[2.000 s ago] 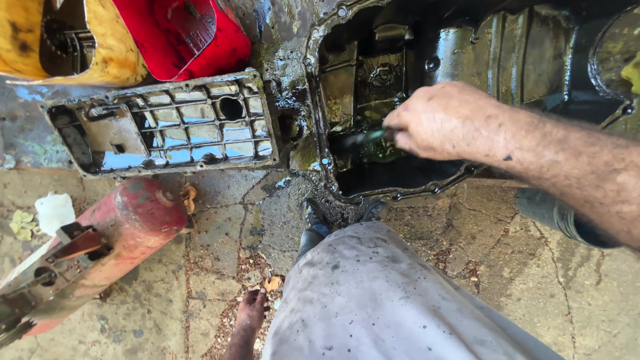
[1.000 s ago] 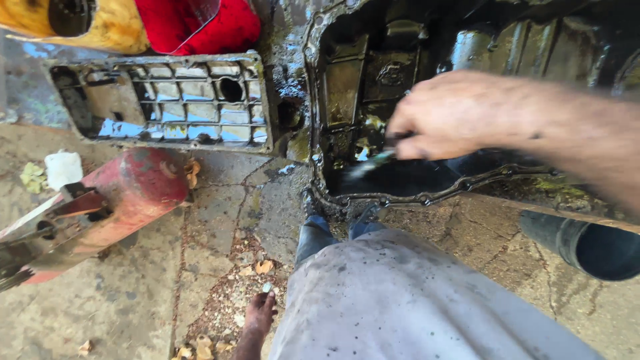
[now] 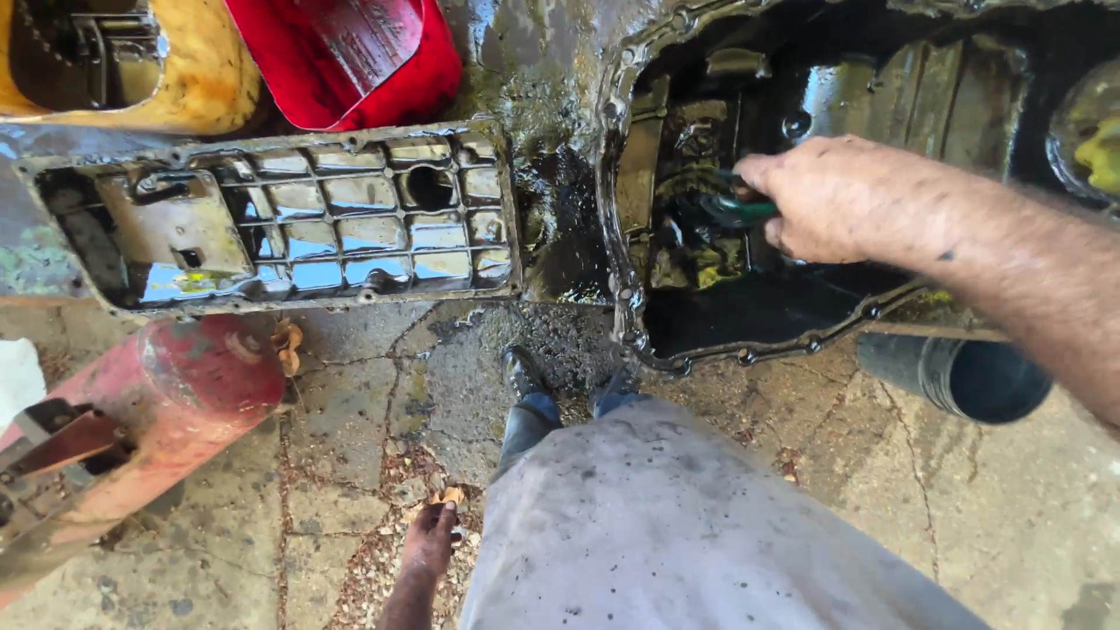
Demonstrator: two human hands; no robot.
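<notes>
My right hand (image 3: 822,201) reaches in from the right, its fingers closed on the green handle of a brush (image 3: 735,210), whose head is blurred. The brush is inside a large oily metal housing (image 3: 621,289) with a bolt-hole flange and dark liquid at its bottom. My left hand (image 3: 433,534) hangs low beside my grey garment, fingers slightly curled; whether it holds anything is hard to tell. A ribbed metal cover (image 3: 350,219), wet with oil, lies left of the housing.
A cut yellow container (image 3: 210,70) and a cut red container (image 3: 429,79) stand at the upper left. Below the ribbed cover lies a red metal cylinder (image 3: 210,367). A dark bucket (image 3: 927,372) is under the housing's right side. Cracked concrete has scattered leaves (image 3: 287,346).
My right hand has moved the brush about within the housing, from near the dark liquid to the ribbed inner part above it. The left hand still hangs low.
</notes>
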